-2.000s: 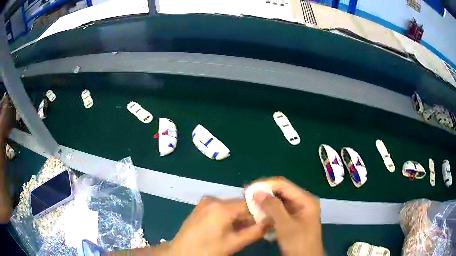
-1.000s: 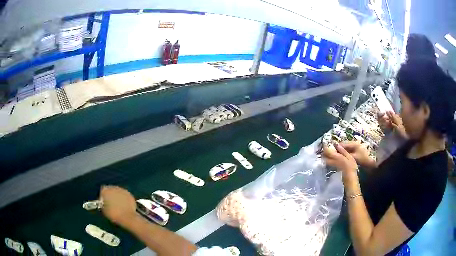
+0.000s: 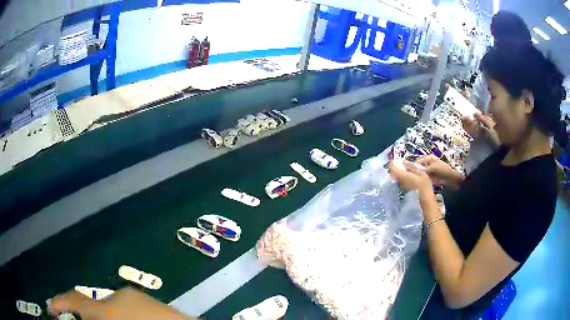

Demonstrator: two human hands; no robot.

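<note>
My right hand (image 3: 103, 306) is blurred and cut off by the bottom edge at the lower left, over the green belt. Its fingers point left. A pale piece shows at the fingertips, but I cannot tell whether it is gripped. A white body shell (image 3: 94, 292) shows partly behind the hand. A flat base plate (image 3: 28, 307) lies left of the fingers and another base plate (image 3: 140, 277) lies to the right. Two hollow-side-up shells (image 3: 199, 241) lie side by side beyond. My left hand is not in view.
A stack of base plates (image 3: 262, 309) is on the near ledge. A clear bag of pinkish-cream parts (image 3: 344, 269) stands at right. A seated person (image 3: 500, 206) works beside it. Grouped shells (image 3: 256, 124) sit on the far rail. More shells and plates lie along the belt.
The view swung right from the close hand work to the belt and neighbour. Since then my right hand has moved down and left in the picture, away from the two paired shells.
</note>
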